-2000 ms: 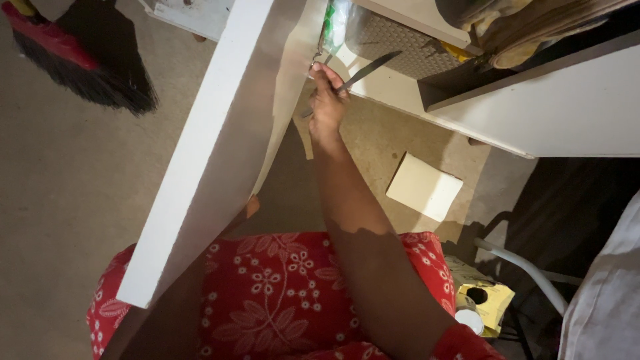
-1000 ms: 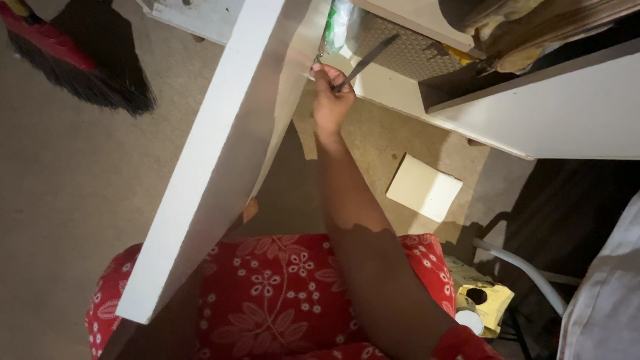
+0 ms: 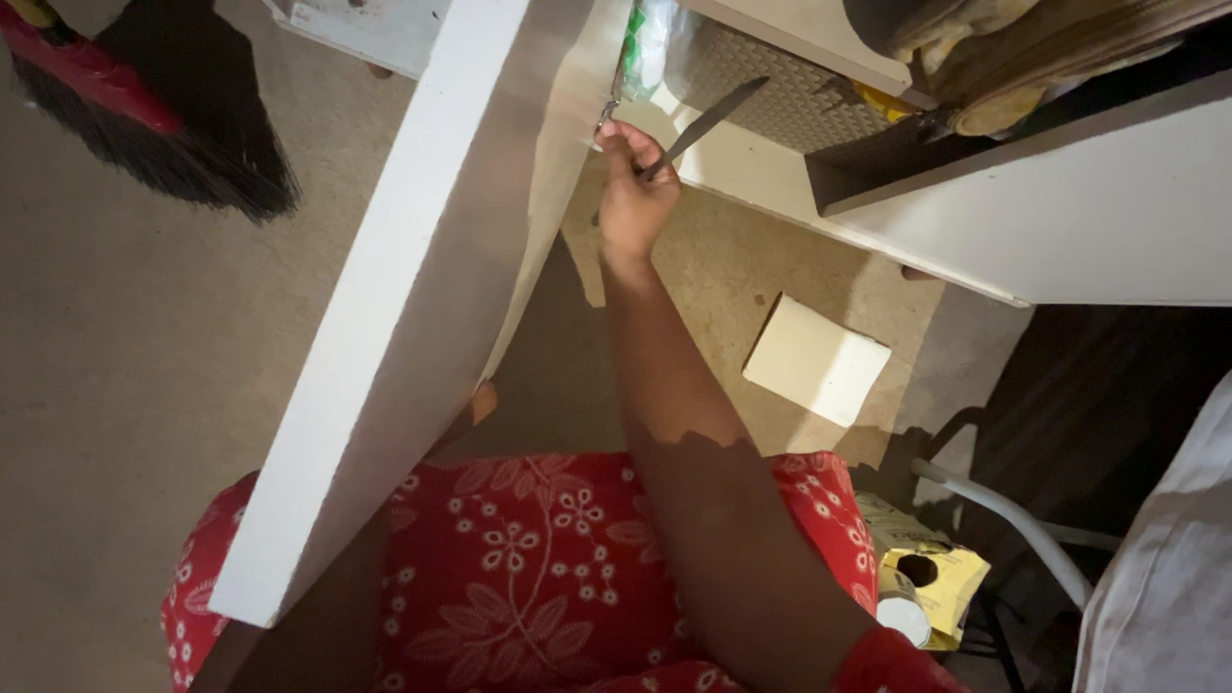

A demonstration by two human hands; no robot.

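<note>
My right hand [image 3: 637, 192] holds a dark, flat knife-like blade [image 3: 712, 120] that points up and to the right. Its thumb and forefinger are at a small metal fitting [image 3: 606, 114] by the inner edge of a white cabinet door [image 3: 385, 279]. The door stands swung out across my lap. Only a bit of what appears to be my left hand [image 3: 481, 402] shows past the door's lower edge; the door hides the rest, so its grip cannot be seen.
The cabinet frame [image 3: 924, 241] holds a textured panel, a green and clear plastic bag [image 3: 647, 48] and cloth-like items. A cream rectangular piece [image 3: 818, 361] lies on the floor. A broom [image 3: 164, 125] is at upper left, a yellow carton [image 3: 948, 577] at lower right beside a curved metal tube [image 3: 1011, 515].
The blade in my right hand has tilted to a steeper angle than two seconds ago. That hand remains by the metal fitting, and the door has barely moved.
</note>
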